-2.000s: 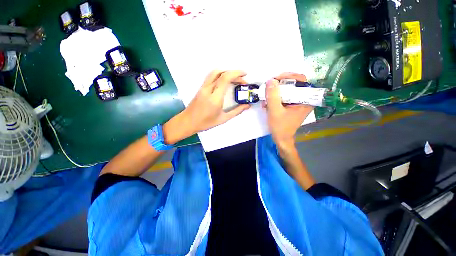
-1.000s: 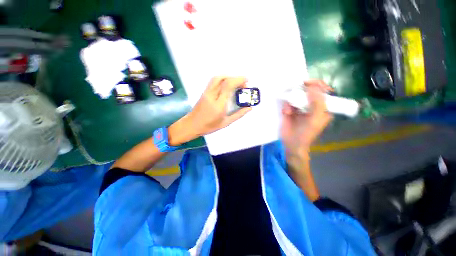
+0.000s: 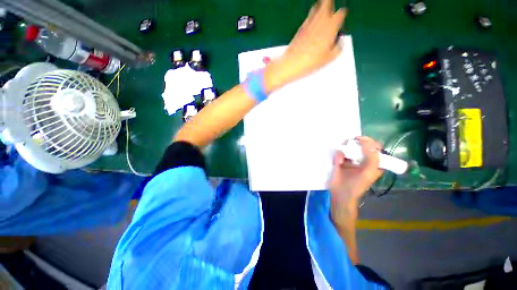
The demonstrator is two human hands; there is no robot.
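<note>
My left hand [image 3: 317, 37] reaches over the far right corner of the white paper sheet [image 3: 300, 124]. A small dark patch shows beside its fingers; whether it holds a black unit cannot be told. My right hand [image 3: 356, 170] holds the white dispensing syringe [image 3: 392, 164] near the sheet's right edge, its rear end toward the right. Black units sit around a crumpled white wipe [image 3: 184, 85], one of them above it [image 3: 196, 59]. Others stand apart along the far bench, such as one black unit [image 3: 245, 23] and another at the right [image 3: 416, 8].
A white desk fan [image 3: 68, 116] stands at the left, with a red-capped bottle [image 3: 73, 50] and a grey metal bar [image 3: 79, 25] beyond it. The black dispensing controller [image 3: 473, 107] is at the right, with a red light on. An air hose runs near it.
My left hand has moved forward from the near part of the sheet, where it held a black unit. My right hand still holds the syringe. The view has shifted, showing more far bench.
</note>
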